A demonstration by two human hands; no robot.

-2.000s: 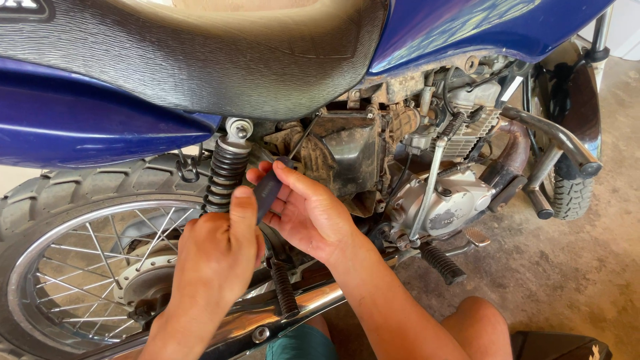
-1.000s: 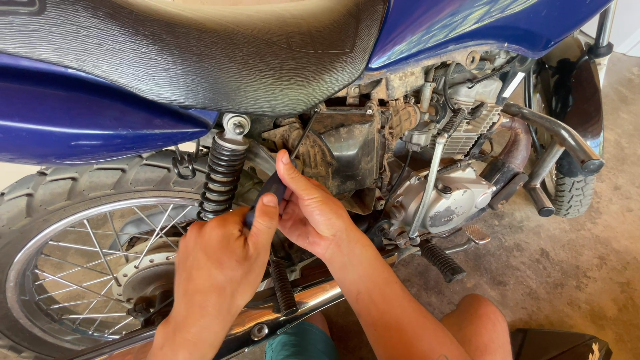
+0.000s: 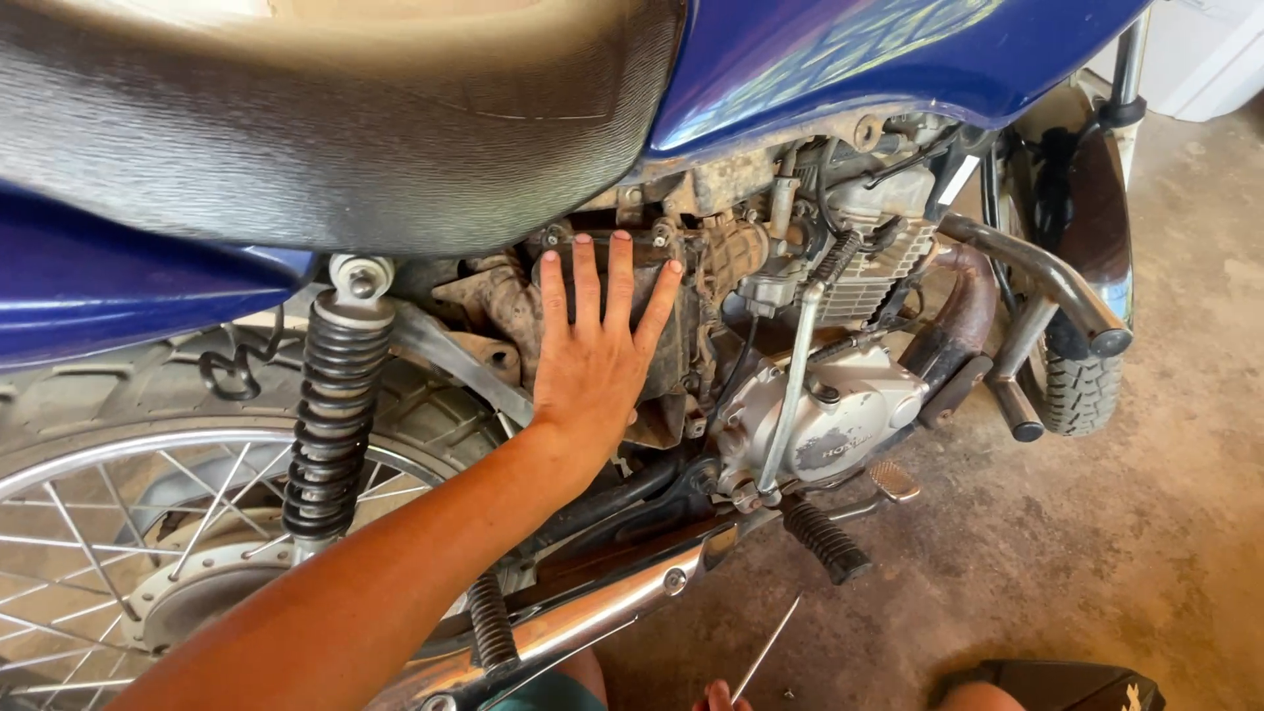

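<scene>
My left hand [image 3: 592, 365] lies with its fingers spread over the dirty black airbox cover [image 3: 667, 336] of the blue motorcycle, below the seat. It holds nothing. At the bottom edge, the fingertips of my right hand [image 3: 721, 697] are closed on a screwdriver, whose thin metal shaft [image 3: 766, 652] points up and to the right. Its handle and most of that hand are out of view. A screw [image 3: 660, 240] shows at the cover's upper edge, just above my fingers.
The shock absorber [image 3: 339, 415] and spoked rear wheel [image 3: 237, 434] are at left. Right of the airbox are the engine cover [image 3: 829, 425], kick-start lever [image 3: 795, 385] and crash bar [image 3: 1037, 267]. The chrome exhaust [image 3: 592, 612] and rubber footpeg [image 3: 825, 541] lie below. A black object [image 3: 1066, 681] rests on the floor.
Both hands were together on the screwdriver near the airbox. My left hand is now spread on the cover, and my right hand has moved down with the screwdriver. The view is nearer.
</scene>
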